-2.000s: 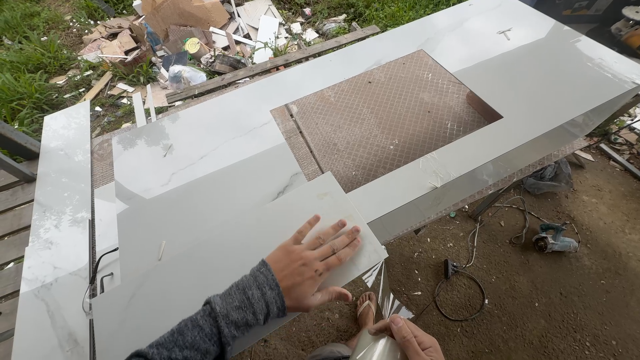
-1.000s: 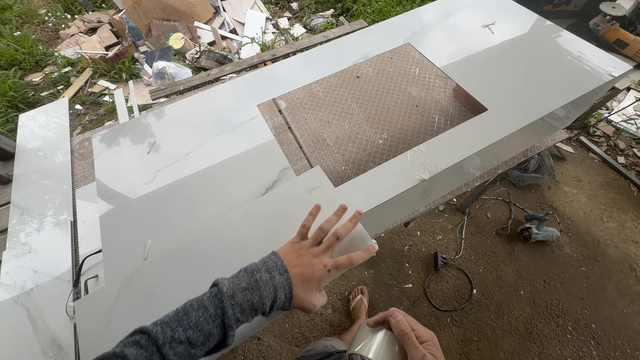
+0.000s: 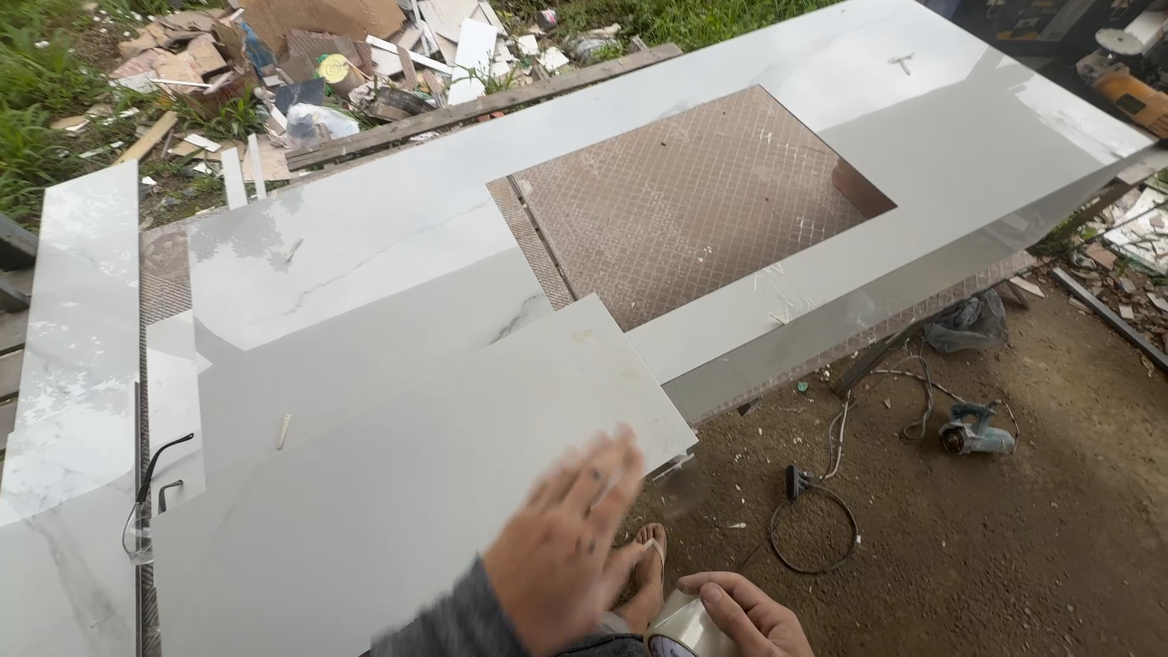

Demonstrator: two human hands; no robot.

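My left hand [image 3: 575,538], blurred and in a grey sleeve, is over the near right part of a pale marbled slab piece [image 3: 438,438]; whether it touches is unclear. Nothing shows in its fingers. My right hand [image 3: 753,616] grips a roll of clear tape [image 3: 684,630] at the bottom edge. The piece lies overlapping a large marbled slab [image 3: 383,210] that has a rectangular cutout, through which a brown textured surface [image 3: 675,201] shows. Bits of tape hang at the piece's right corner.
Glasses [image 3: 146,493] lie at the left by a narrow slab strip [image 3: 82,301]. On the ground at right are a power tool [image 3: 978,429], a coiled cable [image 3: 812,529] and a plastic bag [image 3: 967,321]. An orange tool [image 3: 1131,96] stands far right. Rubble [image 3: 301,73] lies behind.
My left hand has moved back from the piece's right corner toward me, its fingers no longer spread over that edge. The right hand still holds the tape roll.
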